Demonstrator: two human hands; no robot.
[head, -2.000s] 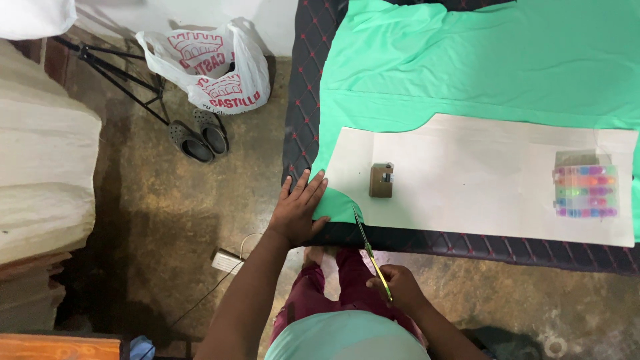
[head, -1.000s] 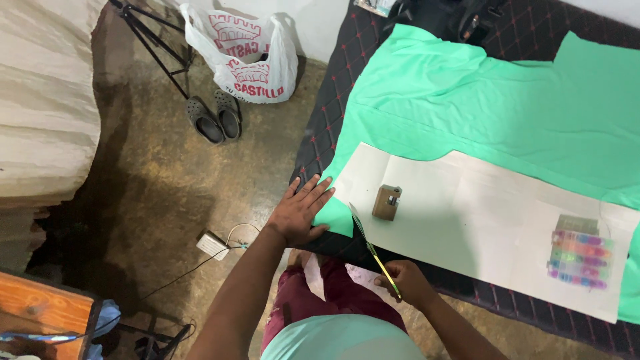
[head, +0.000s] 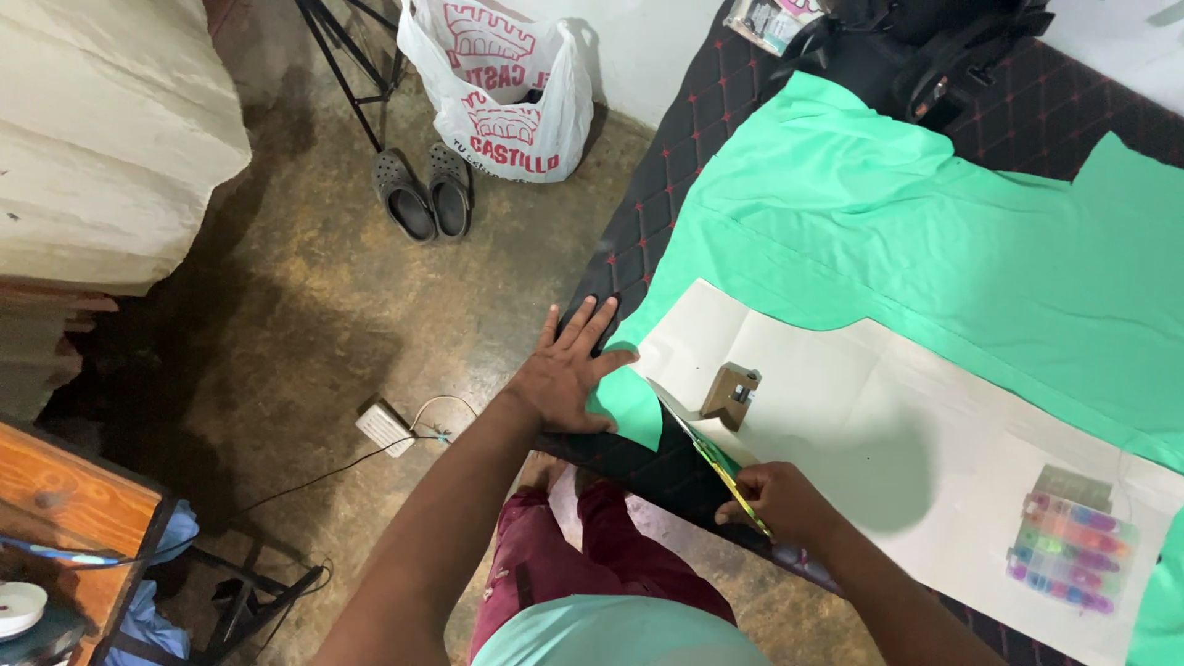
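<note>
My left hand (head: 569, 375) lies spread on the corner of the green fabric (head: 832, 222) and the quilted black surface's edge. My right hand (head: 777, 509) holds yellow-handled scissors (head: 726, 476), their blades at the edge of the white paper pattern (head: 832, 425). The paper's edge curls up beside the blades, and a cut corner of green fabric (head: 634, 407) lies under my left hand. On the paper rest a small brown block-like object (head: 731, 396) with a metal part and a clear plastic case (head: 1073, 553) of colorful bobbins or spools.
The quilted black surface (head: 680, 157) holds a black bag (head: 925, 46) at the back. On the floor are a printed plastic bag (head: 518, 92), grey clogs (head: 425, 194) and a white power strip (head: 386, 427) with cables. A wooden table (head: 83, 499) stands at left.
The scissors have moved along the paper's edge, and that edge now curls up beside them. My left hand stays spread on the fabric corner. The view has shifted and turned.
</note>
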